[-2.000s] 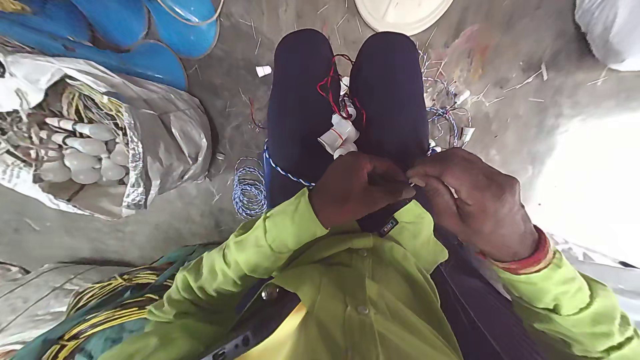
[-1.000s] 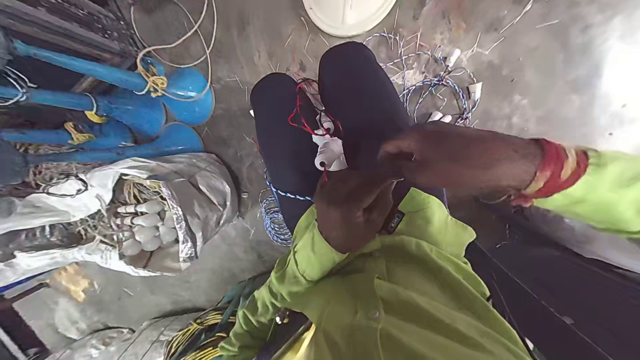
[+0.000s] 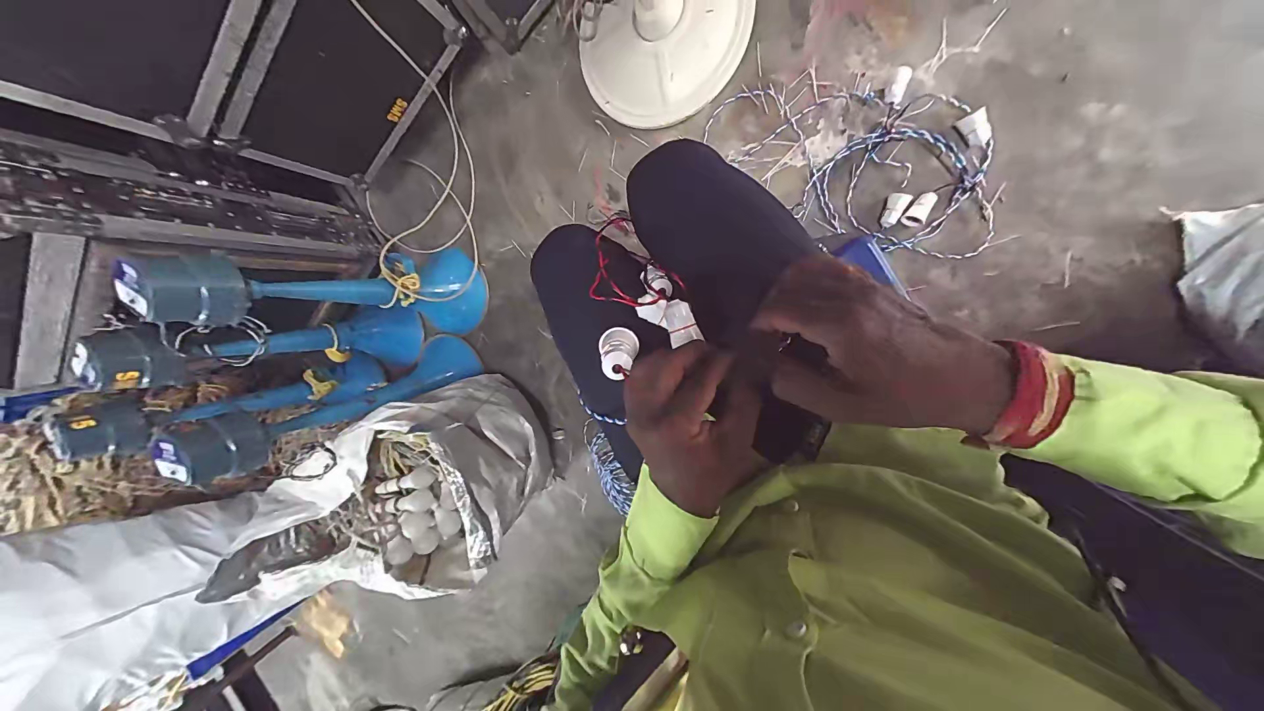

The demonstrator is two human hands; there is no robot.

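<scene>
My left hand (image 3: 691,415) and my right hand (image 3: 869,346) are close together over my lap, fingers bent. Whatever lies between their fingertips is too small or hidden to make out. Just beyond my left hand, a white bulb holder (image 3: 618,352) rests on my left thigh. More white holders (image 3: 679,321) lie between my thighs, joined to thin red wire (image 3: 600,276). Twisted blue-and-white wire (image 3: 610,474) hangs in a coil beside my left leg. A black item (image 3: 785,430) with a small tag sits below my hands.
Coiled twisted wire (image 3: 849,163) with white holders (image 3: 918,209) lies on the floor ahead. A round white base (image 3: 667,59) stands at the top. At left are blue horn loudspeakers (image 3: 449,365), black metal-edged cases (image 3: 326,84) and a white sack (image 3: 504,425) of bulbs (image 3: 420,518).
The view has swung to the left, bringing in the horn loudspeakers and cases. A white holder now shows on my left thigh beside my left hand. Both hands stay close together over my lap.
</scene>
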